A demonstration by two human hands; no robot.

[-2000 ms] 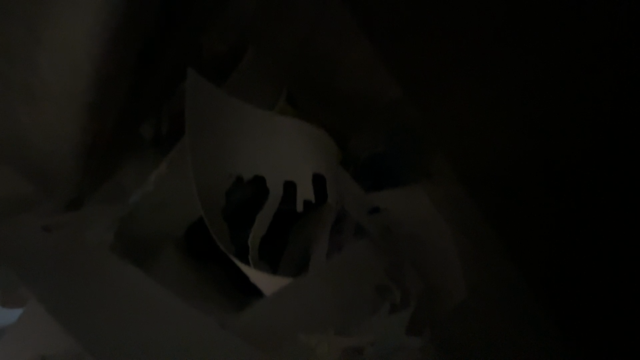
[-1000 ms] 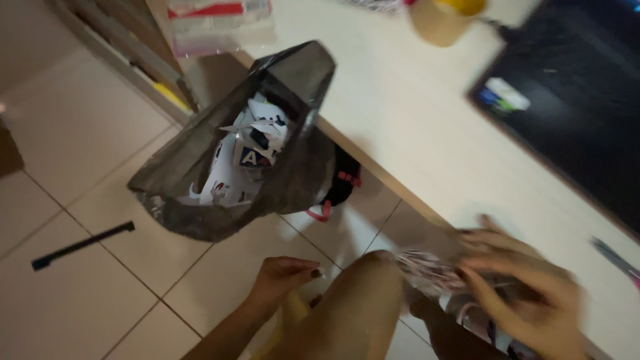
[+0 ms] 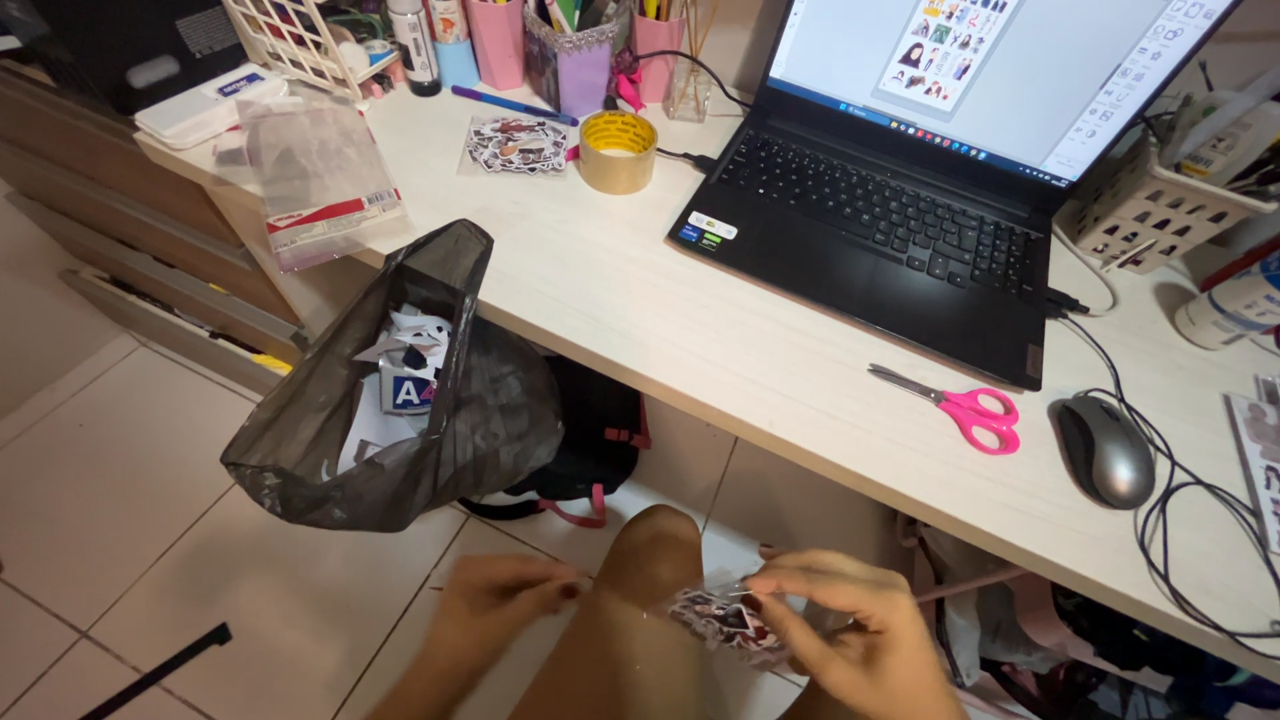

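Observation:
My right hand (image 3: 850,620) pinches the top edge of a clear plastic bag of cut-out stickers (image 3: 725,625) above my lap. To the left of it, my left hand (image 3: 500,610) is blurred, thumb and fingertips together; whether something small is between them cannot be told. A dark plastic trash bag (image 3: 500,400) with paper scraps (image 3: 415,340) in it hangs at the desk edge. Pink-handled scissors (image 3: 975,415) lie on the desk, left of a computer mouse (image 3: 1105,450). Another clear packet of stickers (image 3: 517,146) lies beside a roll of packing tape (image 3: 617,152).
An open laptop (image 3: 880,220) stands on the white desk (image 3: 600,300). Pen cups (image 3: 575,60) line the back. A clear plastic package (image 3: 325,180) overhangs the desk's left edge. Below are a partly open drawer (image 3: 180,330) and a black backpack (image 3: 600,420).
The earliest frame is too dark to show my hands. Since one second ago the view has widened over the desk. The stickers stay by my right hand.

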